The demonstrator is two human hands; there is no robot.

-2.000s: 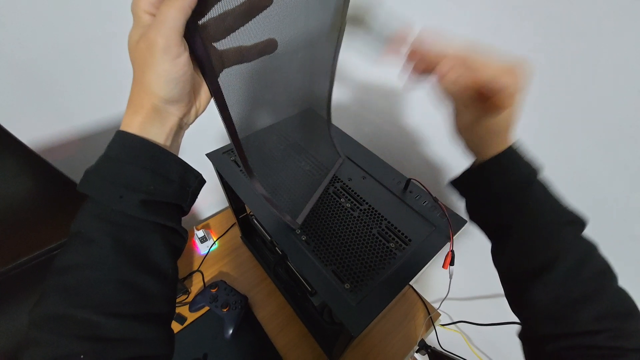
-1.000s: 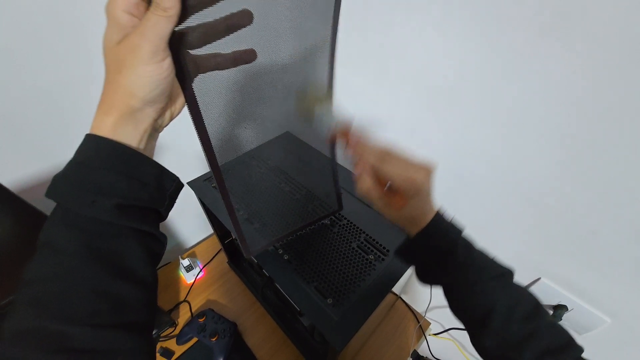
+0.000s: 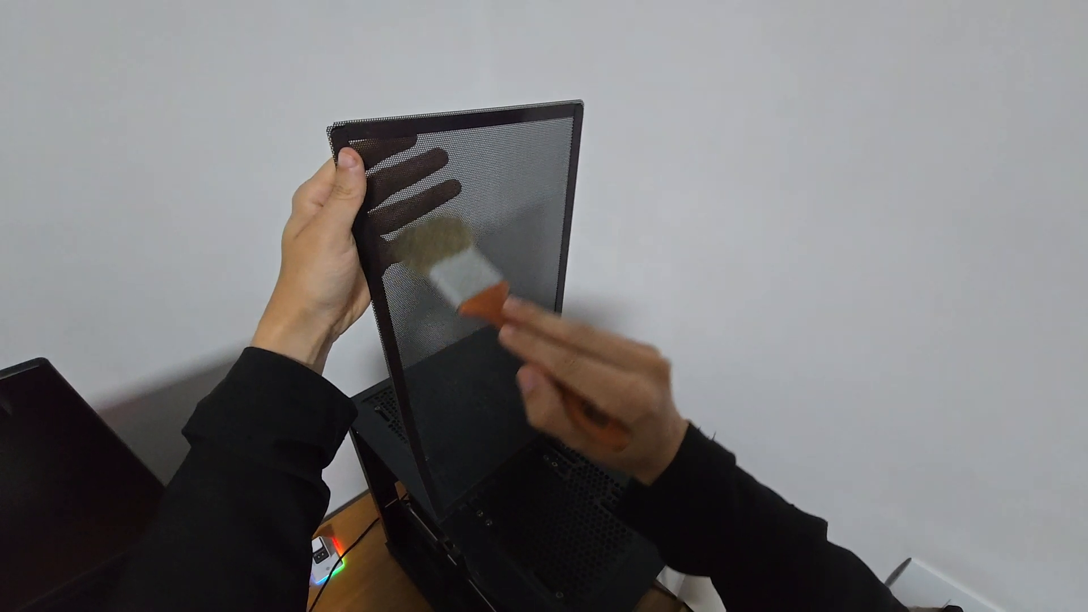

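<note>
My left hand point(image 3: 323, 238) grips the left edge of a black mesh dust filter point(image 3: 510, 246), thumb on the near side and fingers showing dark through the mesh. The filter stands upright above a black computer case point(image 3: 544, 527) with a perforated top. In my right hand point(image 3: 603, 382) is a flat paintbrush point(image 3: 484, 297) with an orange handle and a pale metal ferrule. Its blurred bristles are over the left part of the mesh, close to my left fingers; whether they touch the mesh cannot be told.
A dark monitor or screen point(image 3: 68, 476) stands at the lower left. On the wooden desk point(image 3: 361, 552) lies a small device with coloured lights point(image 3: 325, 557), with a black cable beside it. A pale wall point(image 3: 807, 212) rises behind, and a white object point(image 3: 935, 586) shows at the lower right.
The brush in my right hand has come from the right of the filter to across its left part. My left hand still holds the filter. The view has shifted upward.
</note>
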